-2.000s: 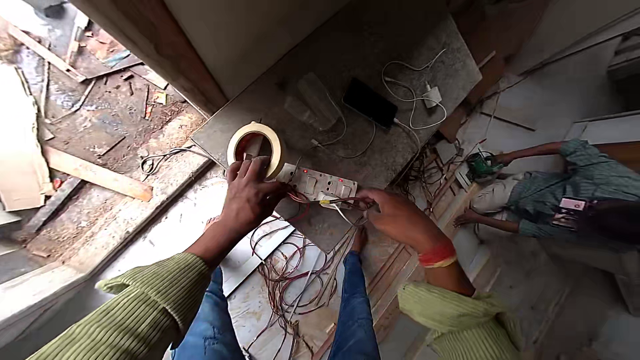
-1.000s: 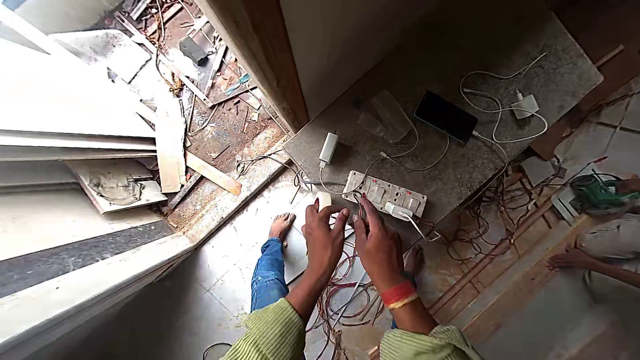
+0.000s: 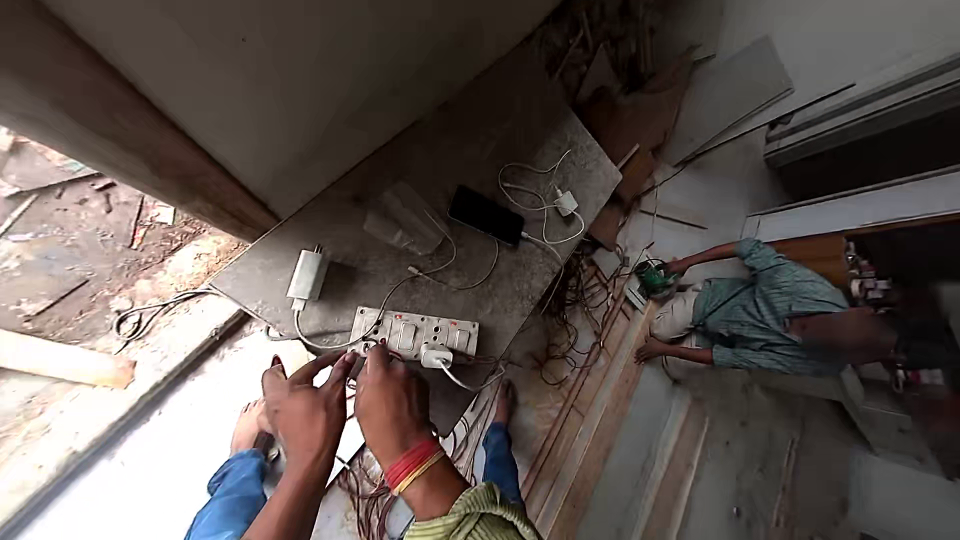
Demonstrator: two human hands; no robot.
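My left hand [image 3: 306, 409] and my right hand [image 3: 394, 401] are close together at the near left edge of a white power strip [image 3: 409, 330]. Thumbs and fingertips bunch there by thin wires; whether they grip these is hidden. A white plug [image 3: 436, 356] with a white cable sits in the strip's near side, right of my right hand. Beyond my left hand, a white power adapter [image 3: 306, 276] with upward-pointing pins lies on the grey stone slab [image 3: 450, 281]. A black phone [image 3: 486, 215] is farther back, with a cable attached.
A clear plastic piece [image 3: 405, 219] and a white charger [image 3: 566, 202] lie on the slab. Tangled wires [image 3: 367, 491] cover the floor between my feet. At right, a seated person [image 3: 772, 319] has one hand at a green power tool [image 3: 655, 279]. Wooden strips [image 3: 592, 397] run alongside.
Two seconds ago a tape roll was at my left hand and my hands were apart over the strip; now they meet at its near left edge and no roll shows. The view has shifted.
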